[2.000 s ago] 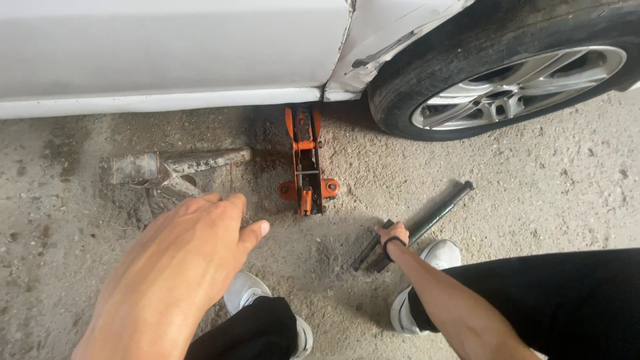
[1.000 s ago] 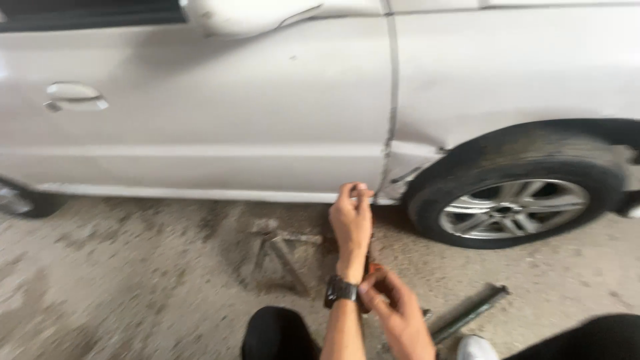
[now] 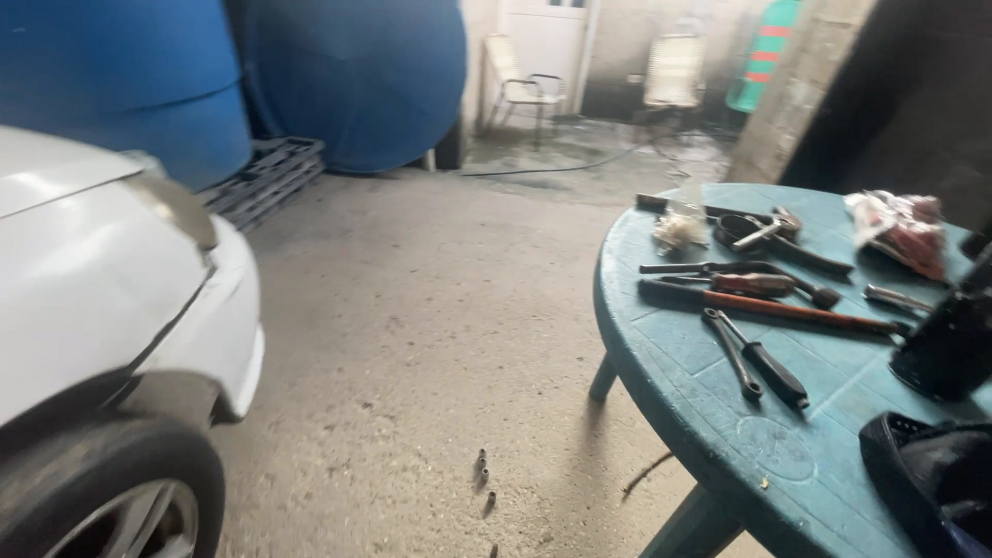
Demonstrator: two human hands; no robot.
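Neither my left hand nor my right hand shows in the head view now. At the right, a green plastic table (image 3: 666, 403) bears a combination wrench (image 3: 732, 353), a screwdriver with a black handle (image 3: 775, 374), a long orange bar with a black grip (image 3: 798, 310), a screwdriver with a red handle (image 3: 752, 284) and a dark bent bar tool (image 3: 783, 271). A clear bag of small pale parts (image 3: 682, 225) lies near the far edge beside a black strap-like tool (image 3: 810, 254). Several small metal sockets (image 3: 485, 473) are on the concrete floor.
A white car's front fender (image 3: 93, 287) and wheel (image 3: 132, 519) fill the left. Large blue tanks (image 3: 356, 85) stand behind, by a stacked grey pallet (image 3: 267, 178). Two chairs (image 3: 515, 77) are at the back. A dark bag (image 3: 922, 473) and black cylinder (image 3: 945, 341) lie at the table's right.
The view has swung from the car's side to the table and the car's front. Both hands, seen by the car one second ago, have left the view.
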